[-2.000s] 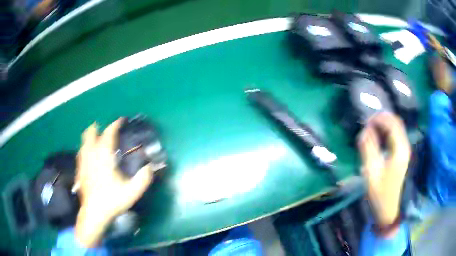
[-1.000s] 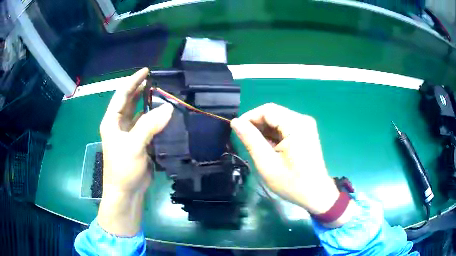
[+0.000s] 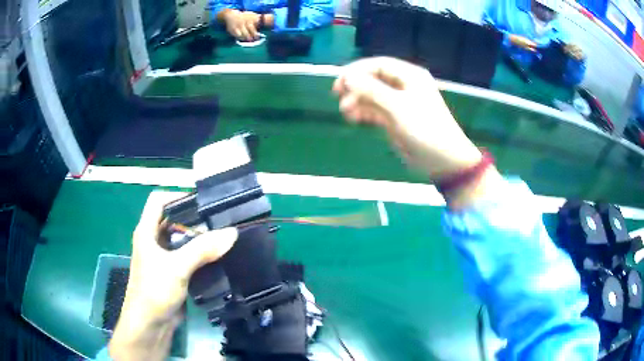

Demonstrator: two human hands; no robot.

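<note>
My left hand (image 3: 159, 271) grips a black stepped plastic housing (image 3: 247, 261) with a pale flat patch (image 3: 222, 162) at its top end. Thin red and yellow-brown lead wires (image 3: 311, 221) leave the housing near my left thumb and stretch right, blurred, to a small white end. My right hand (image 3: 402, 106) is raised above and right of the housing, blurred, with fingers curled together and nothing visible in them. It is apart from the wires. More black parts (image 3: 265, 335) lie at or under the housing's lower end; I cannot tell whether they are joined.
A clear screw box (image 3: 102, 282) with black grains is left, partly behind my left hand. Black blower fans (image 3: 590, 224) with round white labels stand at the right. A pale strip (image 3: 318, 185) crosses behind the bench. Two people in blue (image 3: 311, 14) work beyond, near dark crates (image 3: 424, 42).
My right hand has let go of the wires and moved up and away. The wires now extend loose to the right. The housing is tilted and lower in view. The view has shifted upward.
</note>
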